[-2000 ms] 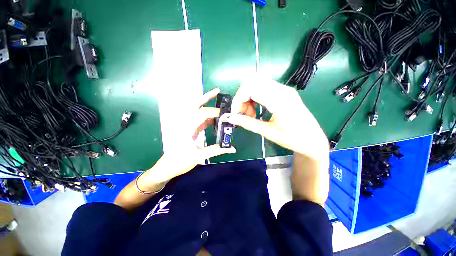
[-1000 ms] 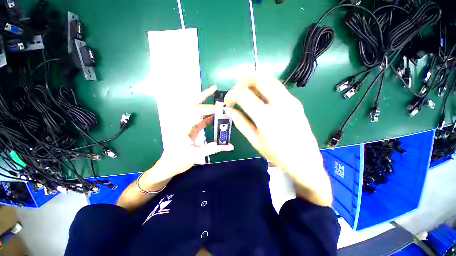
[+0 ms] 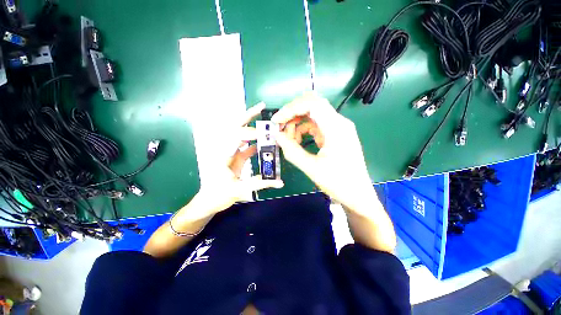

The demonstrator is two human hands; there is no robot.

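A connector module (image 3: 267, 151) with a silver-grey faceplate and a blue port is held upright in front of me, faceplate towards me. My left hand (image 3: 229, 169) grips it from the left, thumb at its lower end and fingers along its side. My right hand (image 3: 326, 144) has its thumb and index fingertips at the upper right edge of the faceplate. Whether a small piece is pinched there cannot be told. A long white sheet (image 3: 212, 80) lies on the green mat beside and partly behind my left hand. A tied black cable bundle (image 3: 382, 64) lies to the right, its lead running towards my right hand.
Tangled black cables (image 3: 67, 154) and metal-faced modules (image 3: 101, 74) lie on the left. More bundled cables (image 3: 467, 46) with clear-tipped plugs (image 3: 460, 136) lie on the right. Blue bins (image 3: 489, 215) holding black parts stand below the bench edge.
The module has turned so its faceplate faces me more fully, and it has shifted slightly left. My right hand has moved slightly left, with its fingertips still at the module's upper part.
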